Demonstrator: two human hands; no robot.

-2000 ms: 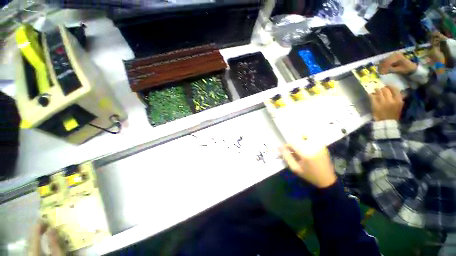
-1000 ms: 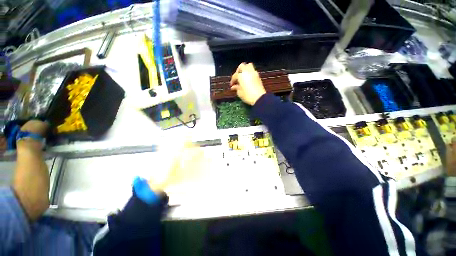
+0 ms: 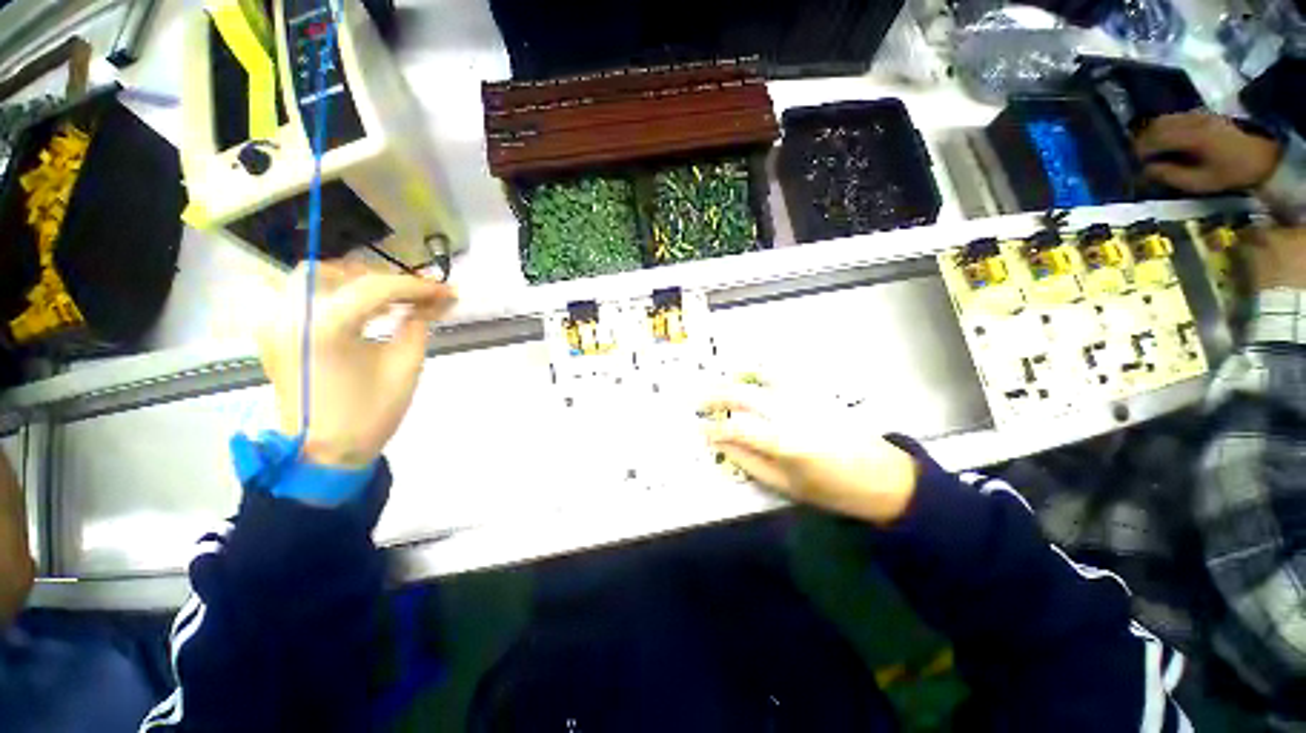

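A pale circuit board point(image 3: 616, 430) lies in the white channel in front of me, washed out by glare, with yellow and black parts along its far edge. My right hand point(image 3: 816, 451) rests at the board's right side with its fingertips over it; whether they grip anything is unclear. My left hand point(image 3: 351, 351), with a blue wrist strap, is raised left of the board, thumb and forefinger nearly together; no held part can be made out. Small green components point(image 3: 580, 226) and green-yellow components point(image 3: 702, 211) lie in a divided bin behind the board.
A black bin of dark parts point(image 3: 859, 172) stands right of the green ones. A tape dispenser point(image 3: 308, 143) and a bin of yellow parts point(image 3: 55, 229) stand at left. Joined boards point(image 3: 1089, 322) lie at right, near another person's hands point(image 3: 1210, 152). A blue cord point(image 3: 312, 186) hangs before the dispenser.
My right hand has come down from the component bins to the board's right side. My left hand, blurred over the channel before, is now raised left of the board. The view has shifted.
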